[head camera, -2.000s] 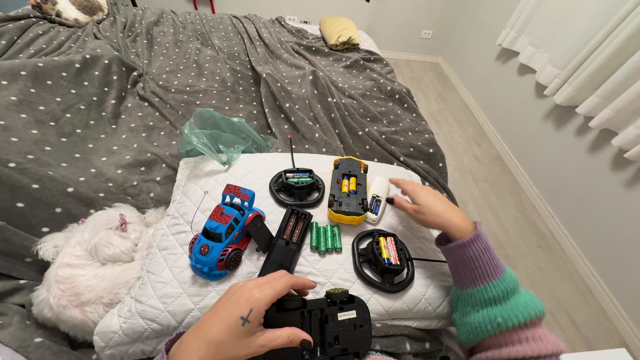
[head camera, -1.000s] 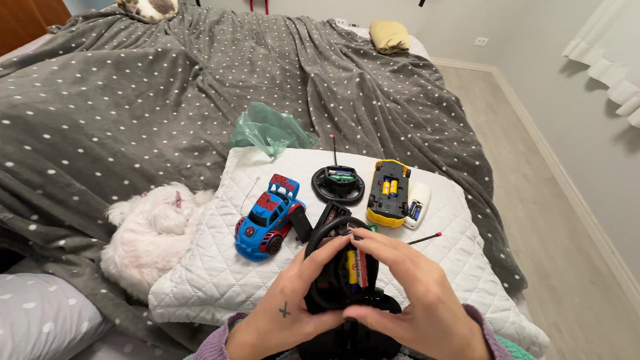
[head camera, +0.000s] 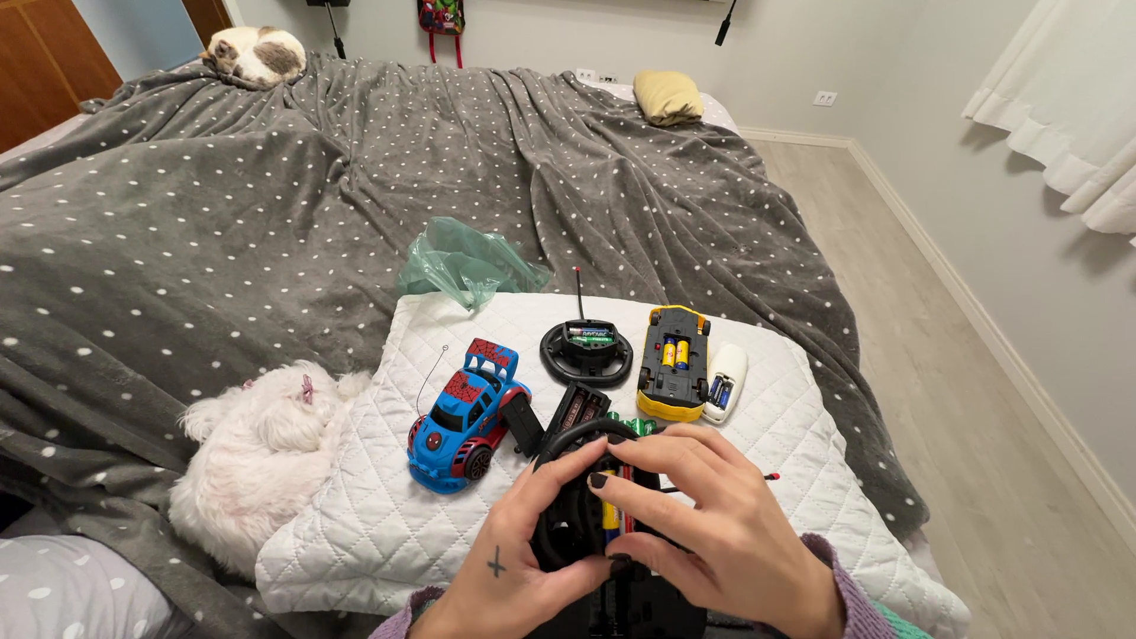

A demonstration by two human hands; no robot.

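My left hand (head camera: 524,550) grips the rim of a black toy steering-wheel controller (head camera: 568,524) by its left side. Fingers of my right hand (head camera: 701,515) rest on the batteries (head camera: 611,510) in its open compartment and on its right side. Under it, at the bottom, lies a black toy part (head camera: 661,603), partly hidden. Beyond are a black battery holder (head camera: 577,408), green batteries (head camera: 635,424) and a second steering-wheel controller (head camera: 587,353) with batteries. A yellow toy car (head camera: 673,364) lies upside down beside a white remote control (head camera: 727,382). A blue and red toy car (head camera: 466,417) stands left.
A white quilted pillow (head camera: 355,532) bears the toys. A white dog (head camera: 266,453) lies against its left edge. Behind it are a green plastic bag (head camera: 466,262) and a grey dotted blanket (head camera: 444,160). A cat (head camera: 257,55) and a yellow cushion (head camera: 667,98) are farther back.
Two seconds ago the controller lay on the pillow and my left hand was on the black toy part; both hands now hold the controller above that part. The view has shifted.
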